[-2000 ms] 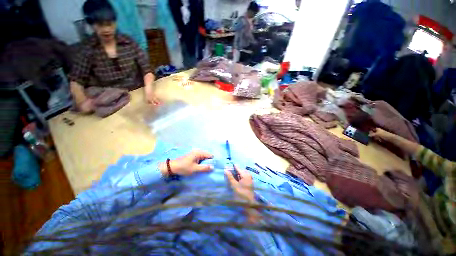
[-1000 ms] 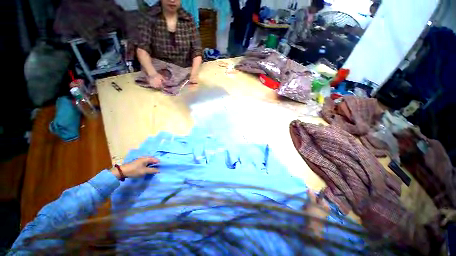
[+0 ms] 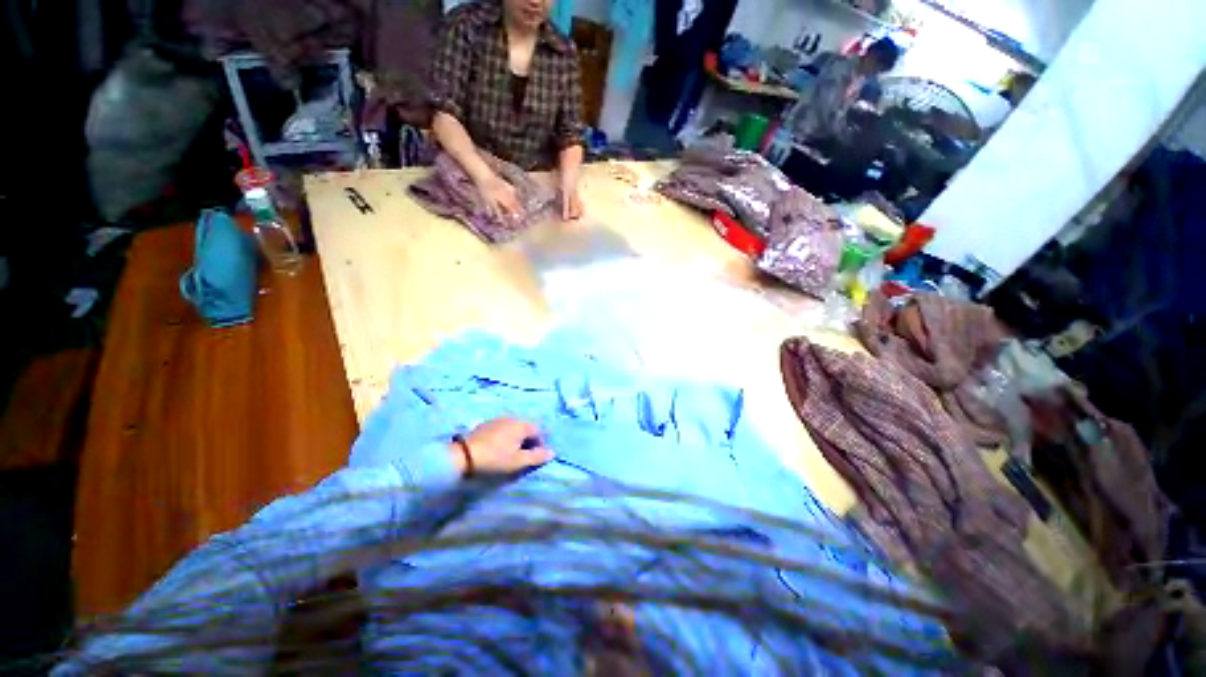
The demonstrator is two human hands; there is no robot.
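The light blue shirt point(image 3: 661, 463) lies spread on the near part of the table, with several dark creases or lines across its far part. My left hand point(image 3: 505, 447), with a dark bracelet at the wrist, rests on the shirt's left part, fingers curled towards the cloth; whether it pinches the cloth is not clear. My right hand point(image 3: 611, 632) shows only as a blurred skin-toned patch low in the middle, behind dark strands that cross the view. Its fingers cannot be made out.
A person in a checked shirt handles folded tweed point(image 3: 483, 199) across the pale table point(image 3: 384, 284). Clear poly bags point(image 3: 575, 251) lie in front. Bagged garments point(image 3: 754, 199) lie at the back, tweed jackets point(image 3: 880, 437) at right. A bottle point(image 3: 269, 228) and blue pouch point(image 3: 222, 269) stand on the brown left surface.
My left hand has moved inward over the shirt. My right hand has moved from the shirt's right side to low in the middle. The view has shifted; the person opposite still handles the tweed.
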